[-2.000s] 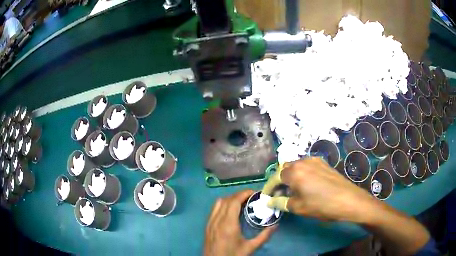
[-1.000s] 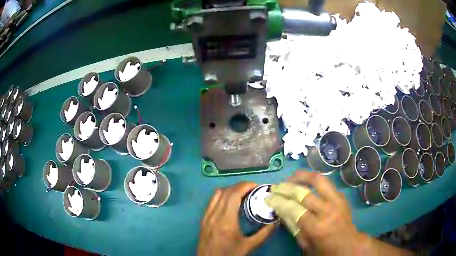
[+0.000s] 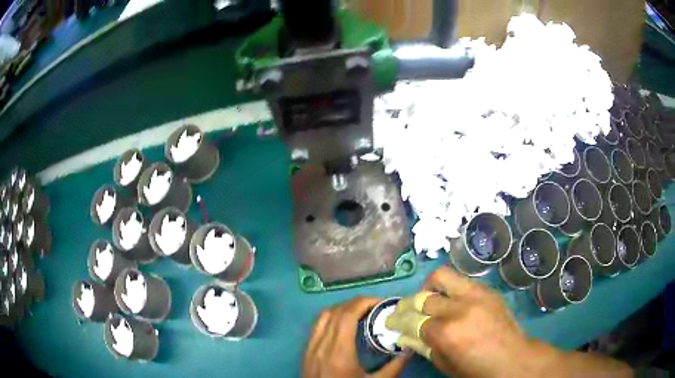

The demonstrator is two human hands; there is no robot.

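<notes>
My left hand (image 3: 342, 343) is wrapped around a metal motor housing (image 3: 372, 322) in front of the press, with its open end up. A white insulator (image 3: 385, 327) shows inside its rim. My right hand (image 3: 468, 325) is over the housing from the right, its fingers in pale yellow finger cots (image 3: 414, 323) touching the insulator. Whether these fingers grip it or press on it is hard to tell. The press base plate (image 3: 348, 229) lies just behind, with the press ram (image 3: 339, 181) above it.
The press head (image 3: 322, 111) stands at centre. A heap of white insulators (image 3: 496, 118) lies right of it, before a cardboard divider (image 3: 614, 44). Unfilled housings (image 3: 539, 253) crowd the right. Filled housings (image 3: 223, 310) stand at left, more at the far left edge (image 3: 26, 221).
The camera view has shifted. Since the earliest frame, my right hand's cotted fingers have gone from pinching at the housing's rim to lying over the insulator. My left hand still holds the housing.
</notes>
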